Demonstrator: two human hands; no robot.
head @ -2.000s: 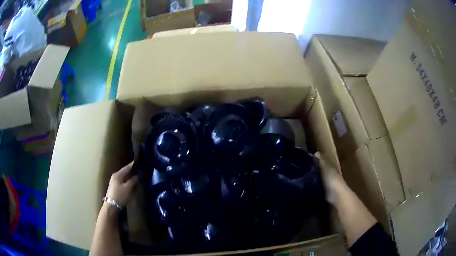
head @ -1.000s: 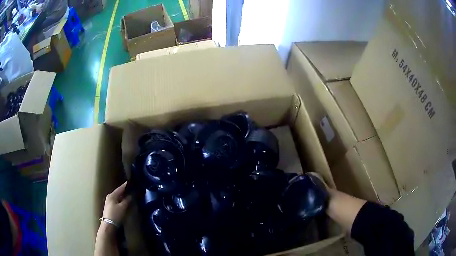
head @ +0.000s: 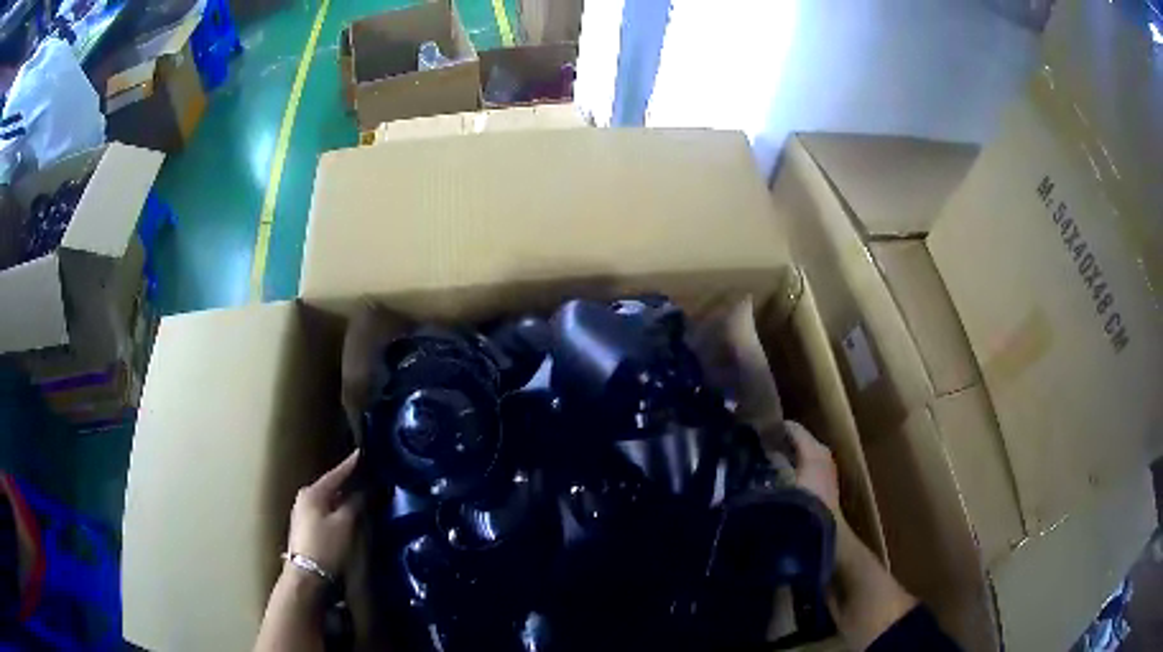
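Glossy black plastic housings (head: 440, 433) lie heaped on a brown cardboard sheet with raised edges (head: 750, 363), inside a large open carton (head: 536, 210). My left hand (head: 327, 520) is at the left side of the heap, its fingertips at the sheet's raised left edge. My right hand (head: 816, 478) is at the right side, its fingers around the sheet's right edge beside a black housing. The fingertips of both hands are partly hidden, and the lower end of the heap is cut off by the picture's edge.
Closed and open cartons (head: 880, 274) stand close on the right, one with printed size marks. An open carton with dark parts (head: 109, 229) is at the left. More open cartons (head: 415, 77) stand on the green, yellow-lined floor. A blue stool (head: 77, 573) is at the lower left.
The housings at the right of the heap have shifted. The sheet's right edge now stands up, and my right hand has moved from a housing to that edge. My left hand stays at the left.
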